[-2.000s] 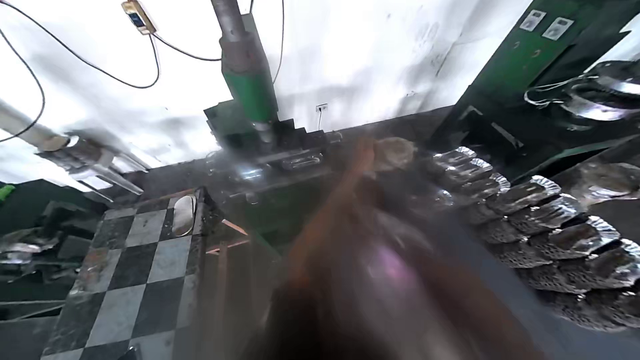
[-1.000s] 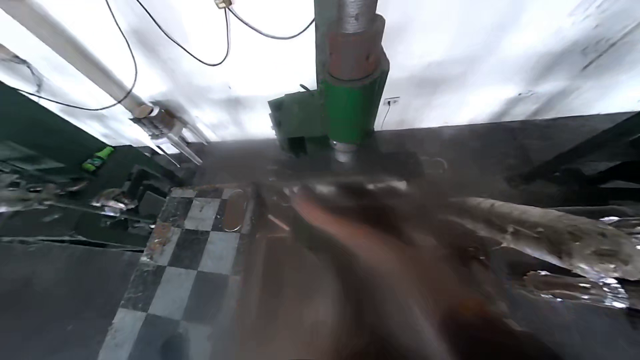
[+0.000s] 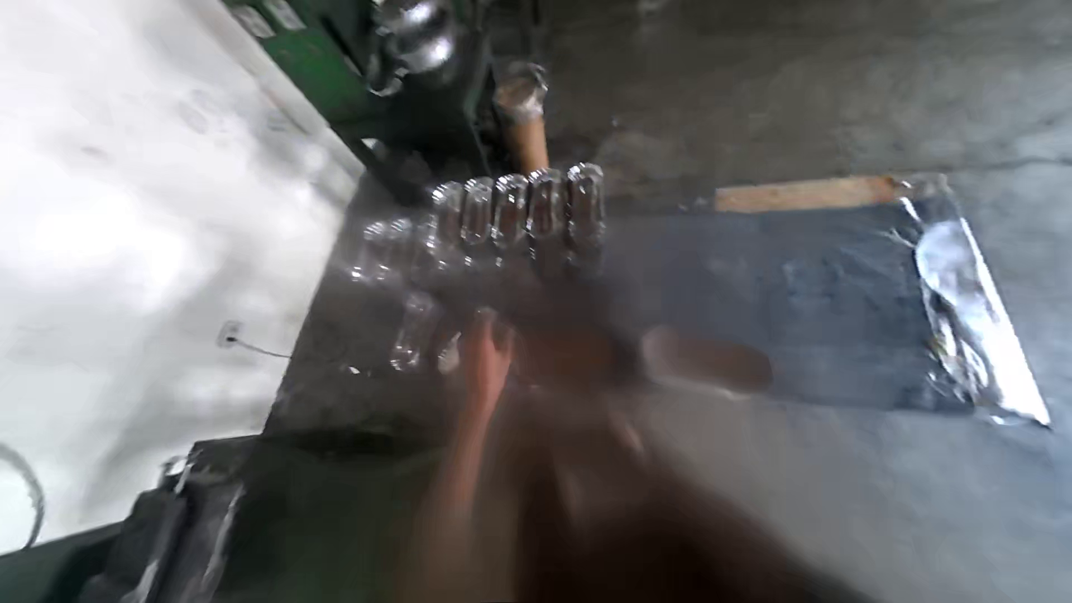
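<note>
My left hand (image 3: 488, 347) reaches forward near the middle of the head view, beside a small shiny piece (image 3: 450, 353); blur hides whether its fingers hold it. A shiny oblong metal-like piece (image 3: 416, 331) lies just left of that. Beyond the hand stands a row of shiny oblong pieces (image 3: 512, 209), close side by side. A brown blurred shape lies right of my left hand; my right hand cannot be made out in it. Farther right is a rounded oblong reddish-brown piece (image 3: 708, 362) on the dark sheet (image 3: 804, 293).
Green machinery (image 3: 310, 67) stands at the upper left, and dark machine parts (image 3: 180, 519) at the lower left by the white wall (image 3: 126, 251). A wooden strip (image 3: 804, 194) and crumpled shiny foil-like material (image 3: 971, 310) edge the dark sheet. A brown roll-like object (image 3: 528, 126) lies behind the row.
The view has swung far to the right, from the green press and checkered surface to the floor with the row of shiny pieces.
</note>
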